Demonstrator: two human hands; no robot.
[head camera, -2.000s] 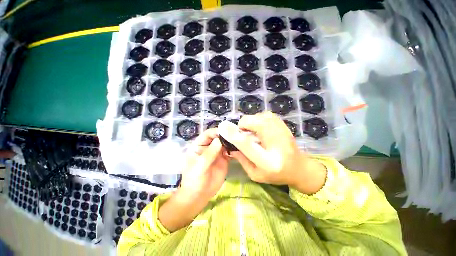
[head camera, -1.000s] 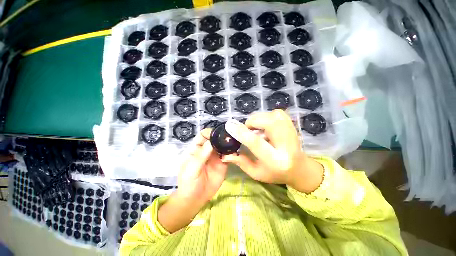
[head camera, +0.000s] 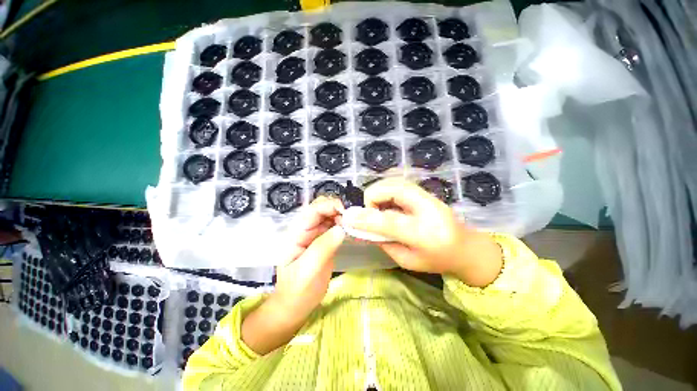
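A translucent white blister tray (head camera: 177, 107) lies flat in front of me, with black round watch cases (head camera: 330, 124) in its pockets. The pocket at its lower left corner is empty. My left hand (head camera: 315, 244) and my right hand (head camera: 416, 229) meet over the tray's near edge. They hold one black watch case (head camera: 352, 195) between them, mostly hidden by my fingers. A small white cloth (head camera: 365, 223) shows at my right fingertips, against the case.
A white sheet (head camera: 569, 69) and an orange stick (head camera: 542, 156) lie right of the tray. A tall grey-white layered pile (head camera: 642, 191) stands at the far right. Filled trays (head camera: 115, 321) and a dark glossy heap (head camera: 80, 263) are at lower left. The green mat (head camera: 99, 122) is at left.
The case showed a glossy round face towards me one second ago; now it is turned and mostly covered by my fingers. The white cloth now shows.
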